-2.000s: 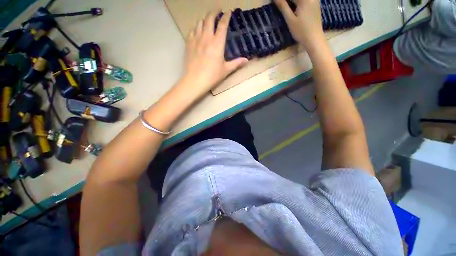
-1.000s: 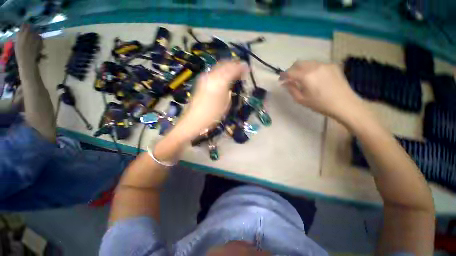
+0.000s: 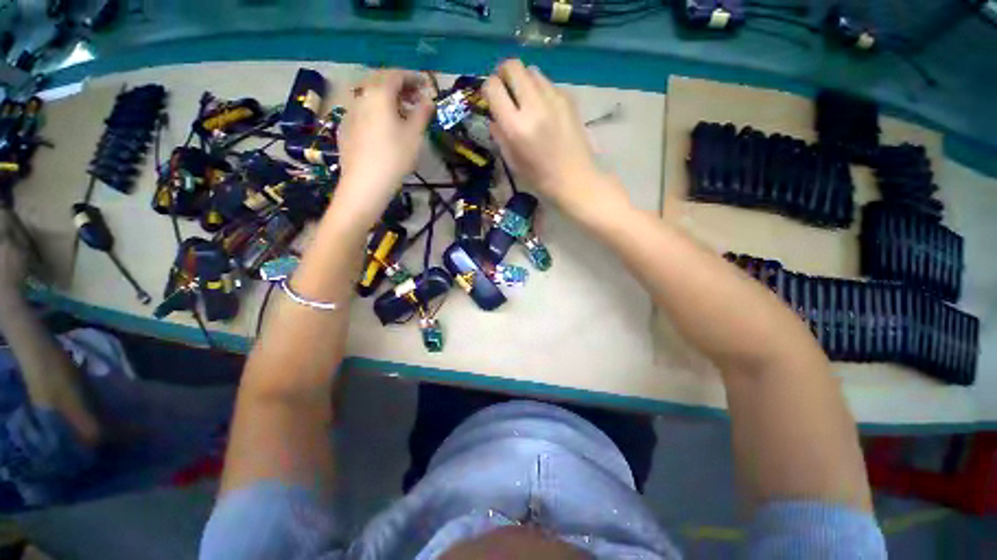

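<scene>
My left hand [image 3: 383, 131] and my right hand [image 3: 536, 126] are at the back of the heap, on either side of a half-assembled unit [image 3: 468, 140] with a circuit board and a yellow band. My right fingers grip the unit's upper right end. My left fingertips are curled near its left side; what they hold is too small to tell. Around and below lies a loose heap of half-assembled units [image 3: 257, 202], black with yellow parts, wires and cables. A green circuit board [image 3: 433, 334] hangs off one unit at the front.
Rows of black top covers [image 3: 771, 175] stand on a cardboard sheet [image 3: 691, 104] at right. Closed units [image 3: 129, 137] lie in a row at left, beside another person's arm [image 3: 33, 339]. A green conveyor [image 3: 623, 38] carrying spaced units runs along the back.
Both hands have moved left and toward the back, onto the half-assembled unit. The stretched cable near my right hand is no longer held up. The other person's arm has moved lower.
</scene>
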